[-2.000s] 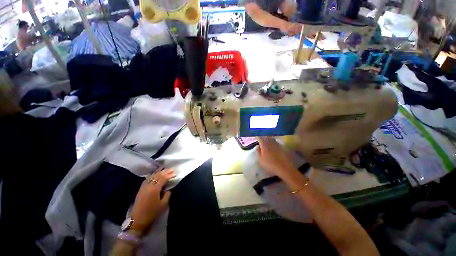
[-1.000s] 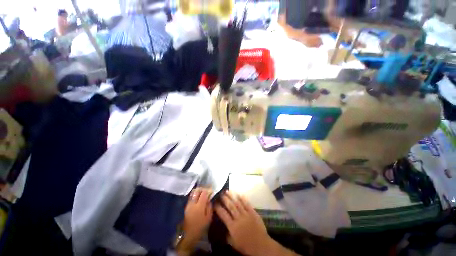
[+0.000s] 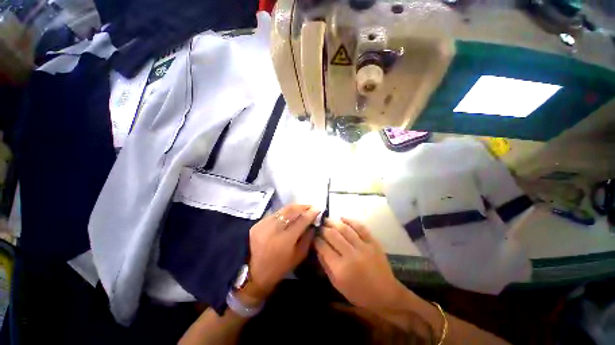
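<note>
The partly sewn garment [image 3: 182,135], pale grey with dark strips, lies left of the needle area. A dark pocket piece [image 3: 202,246] with a pale band lies on it. My left hand [image 3: 282,246] and my right hand [image 3: 354,259] meet in front of the presser foot area, fingertips together on the cloth's dark edge [image 3: 326,202]. The fingers partly hide the edge. Bright lamp glare hides the needle and presser foot. Small pale cut pieces [image 3: 452,249] with dark strips lie right of my right hand.
The sewing machine head [image 3: 411,60] fills the upper right, with a tension dial [image 3: 369,77] and lit screen [image 3: 507,96]. A small device [image 3: 406,137] lies behind the cut pieces. A thin blue tool [image 3: 572,215] lies at right. Dark cloth [image 3: 64,162] is heaped at far left.
The view has moved closer to the machine. My right hand has left the pale cut pieces and joined my left at the garment edge. The pocket piece now shows more fully.
</note>
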